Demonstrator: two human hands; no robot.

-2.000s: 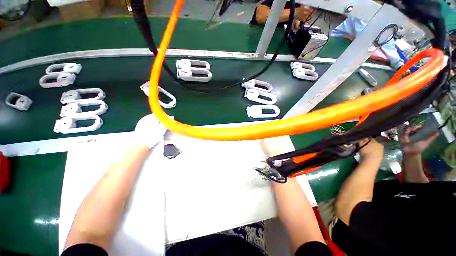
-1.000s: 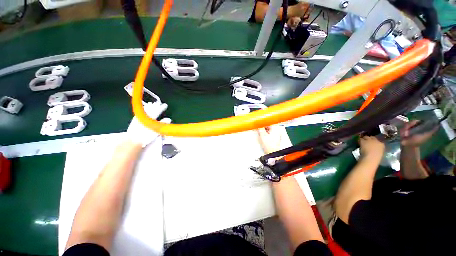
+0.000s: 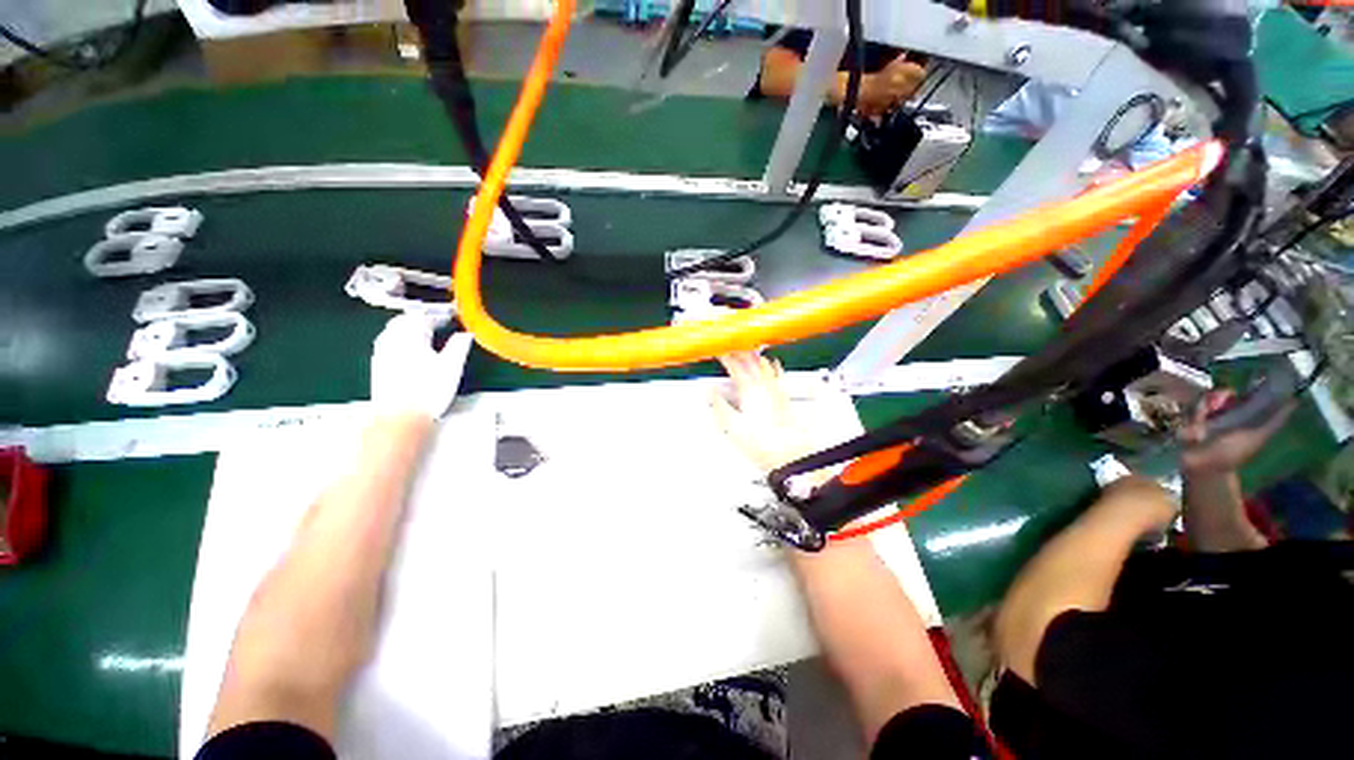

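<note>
My left hand [image 3: 417, 364], in a white glove, reaches over the belt's near edge. Its fingertips are at the lower side of a single white oval housing [image 3: 398, 287]; whether they grip it is unclear. My right hand [image 3: 760, 413] is bare and empty, its fingers apart, near the belt edge below a pair of housings [image 3: 716, 294]. The orange hose partly covers that pair. The black and orange screwdriver [image 3: 861, 490] hangs over my right wrist. A small dark part [image 3: 517, 456] lies on the white sheet [image 3: 639, 594].
More housings [image 3: 183, 339] lie in groups on the green belt [image 3: 327, 356]. The orange hose [image 3: 713, 339] arcs across the view, with a black cable bundle at right. A grey upright [image 3: 928, 312] stands beyond. A red bin [image 3: 21, 505] is at left. Another person's arm [image 3: 1091, 549] is at right.
The single housing by my left hand has turned from slanted to nearly level. My left hand has shifted slightly. My right hand has moved left and its fingers now show. The housings sit slightly further left.
</note>
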